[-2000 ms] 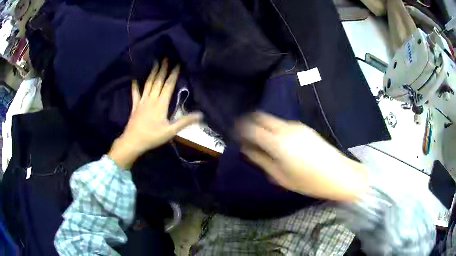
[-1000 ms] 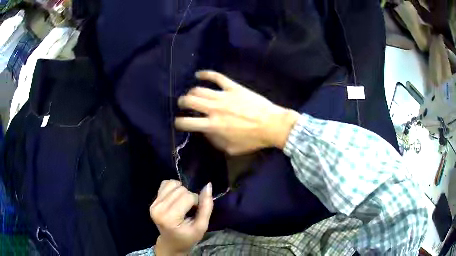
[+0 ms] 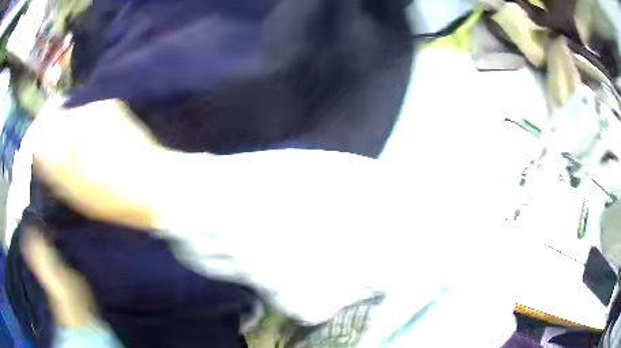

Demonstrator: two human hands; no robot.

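Observation:
A dark navy garment piece lies bunched across the upper middle, blurred. A second dark garment lies at the lower left. My right hand reaches far across to the left, between the two dark cloths; it is blurred and overexposed, and its fingers cannot be made out. My left hand is low at the far left over the lower garment, small and blurred. Whether either hand grips cloth cannot be seen. The right sleeve is washed out to white across the middle.
The white machine table is overexposed, with a yellow-brown front edge. The sewing machine is at the right. An orange and green tool and a black flat rectangle, perhaps a smartphone, lie on the table. Beige cloth is at the upper right.
The large garment has moved up and away from my lap, uncovering the table. Both hands have moved left, the right one far across. The white label and pale fraying no longer show.

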